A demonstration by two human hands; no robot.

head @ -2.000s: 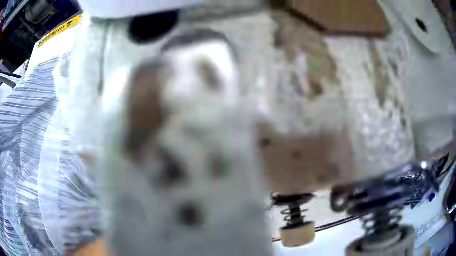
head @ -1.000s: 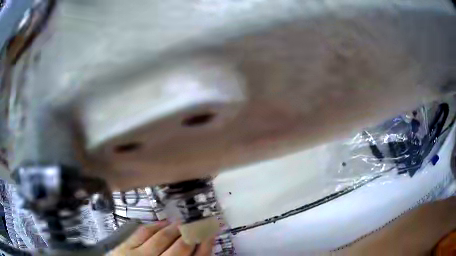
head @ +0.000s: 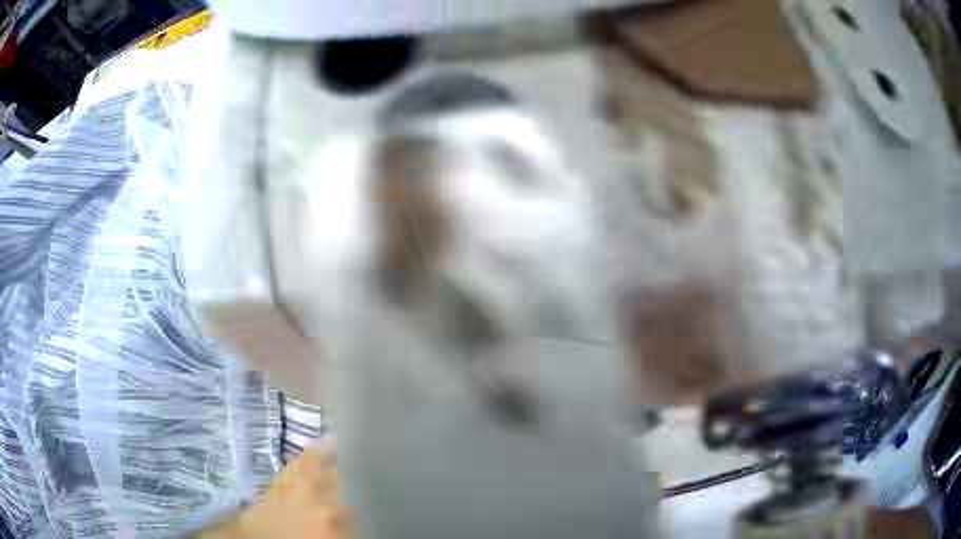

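Observation:
The striped garment [head: 63, 347] lies bunched at the left, with sheer white layers over it. A short piece of its striped edge [head: 300, 416] shows beside the machine head. Part of my left hand [head: 290, 500] shows at the bottom, against the garment; its fingertips are hidden behind the machine head [head: 474, 263], which is blurred and fills the middle. My right hand cannot be made out; a small brown patch of skin shows at the lower right edge. The needle and presser foot are hidden.
The thread tension dial [head: 801, 511] with its spring stands at the lower right. A clear plastic bag [head: 875, 405] with dark contents lies behind it. The white table [head: 701, 511] shows below, with a dark line across it. A yellow strip [head: 174, 32] runs along the upper left edge.
The view has swung so the head's front again fills the middle. The fingers seen by the foot a second ago are now mostly hidden, and more of the garment shows at the left.

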